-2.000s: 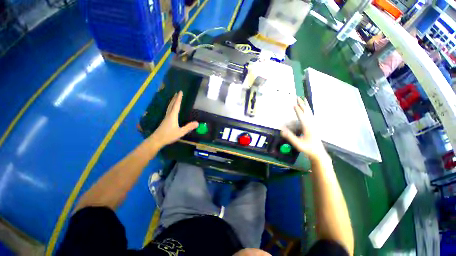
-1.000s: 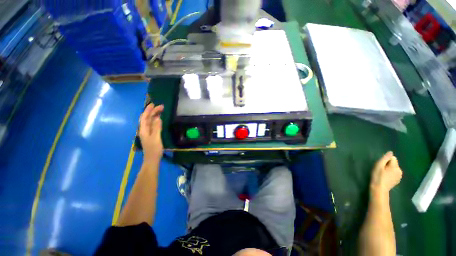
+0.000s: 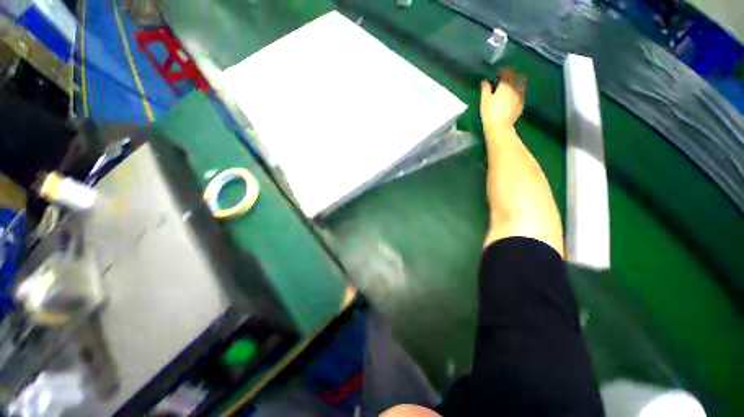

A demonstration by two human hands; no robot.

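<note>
My right hand (image 3: 503,99) is stretched far out over the green bench, small and blurred. Its thumb stands apart from the other fingers, and no object shows in it; the fingertips look dark. A small glossy white piece (image 3: 497,44), perhaps a plastic housing, lies on the bench just beyond the fingertips, apart from them. The press's grey base plate (image 3: 155,269) is at the lower left, tilted in the view and blurred. One green button (image 3: 240,351) shows on its black front panel. My left hand is out of the picture.
A stack of large white sheets (image 3: 338,106) lies on the bench between the machine and my right arm, with clear plastic beneath. A cream tape roll (image 3: 232,193) lies beside the machine. A long white strip (image 3: 586,163) lies right of my forearm. Grey film (image 3: 653,89) runs along the far edge.
The view has swung to the right. My right hand has left the front panel, moved out over the bench and reached forward, opening from a closed shape. My left hand has left the view.
</note>
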